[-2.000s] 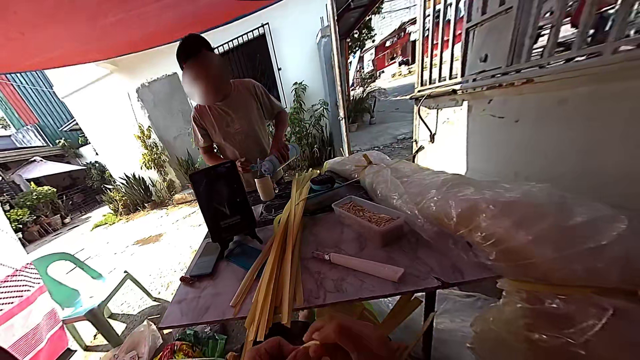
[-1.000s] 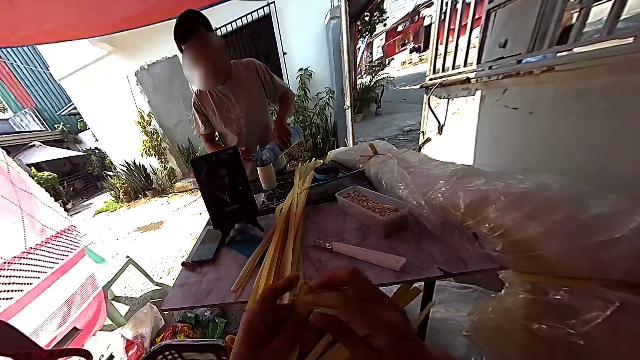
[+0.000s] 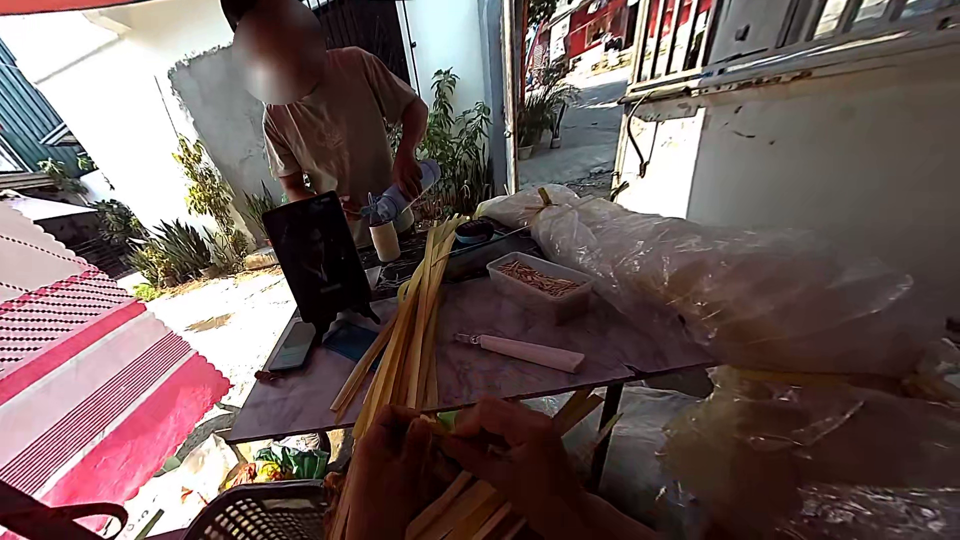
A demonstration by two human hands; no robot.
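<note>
At the bottom centre, my left hand (image 3: 394, 465) and my right hand (image 3: 517, 457) are close together, fingers pinching a small yellow-green piece of leaf strip (image 3: 444, 420) between them. Long pale yellow leaf strips (image 3: 412, 322) run from my left hand up across the marbled table, and more strips (image 3: 469, 510) lie below my hands. A pale-handled tool with a small metal tip (image 3: 531, 353) rests on the table beyond my right hand. Past it stands a plastic container of small brown sticks (image 3: 541, 283).
Across the table a person (image 3: 334, 127) tilts a bottle (image 3: 405, 193) over a cup (image 3: 385, 241). A black tablet (image 3: 316, 259) stands at the left beside a phone (image 3: 292, 346). Large plastic-wrapped bundles (image 3: 720, 277) fill the right. A plastic basket (image 3: 259, 514) and striped cloth (image 3: 97, 375) are at the lower left.
My hands have come up from the bottom edge, where they were partly cut off two seconds ago. The pink striped cloth shows larger at the left as the view shifts.
</note>
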